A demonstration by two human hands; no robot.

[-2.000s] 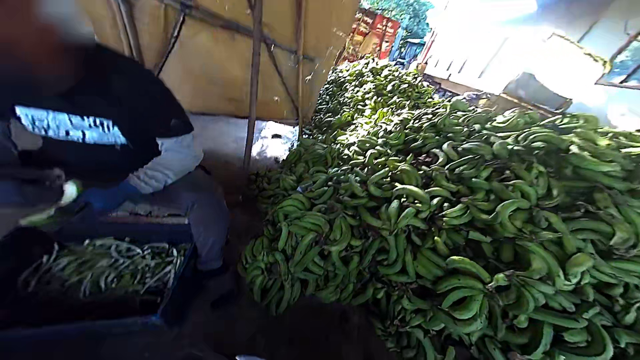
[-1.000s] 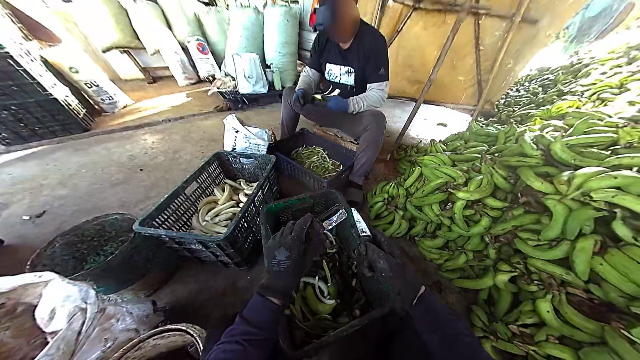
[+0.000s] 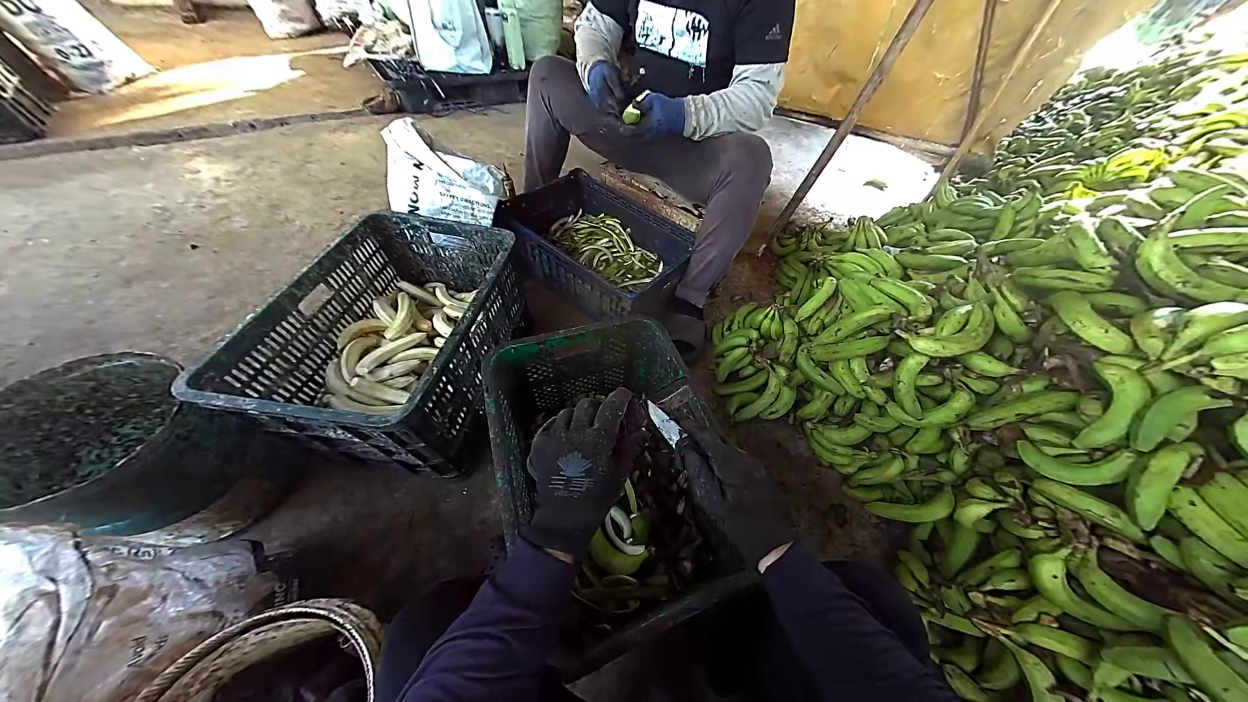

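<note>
Both my hands wear dark gloves and are held over a green plastic crate (image 3: 507, 419) of green peels. My right hand (image 3: 731, 487) grips a knife (image 3: 665, 424), its blade pointing up and left toward my left hand (image 3: 582, 468). The fingers of my left hand are curled near the blade tip; whether they hold anything cannot be told. Below my hands, a green plantain piece (image 3: 619, 551) and pale peel strips lie in the crate. Peeled plantains (image 3: 390, 351) fill part of a black crate (image 3: 234, 341) on the left.
A large heap of green plantains (image 3: 975, 361) lies on the right. Opposite sits a person with blue gloves (image 3: 663, 115) around a green piece, behind a dark blue crate (image 3: 556, 258) of peels (image 3: 609, 249). A round tub (image 3: 88, 439), a plastic sack (image 3: 107, 604) and a woven basket (image 3: 283, 634) stand left.
The view has swung widely from the heap to my crates. Since one second ago, my hands have come closer together over the green crate.
</note>
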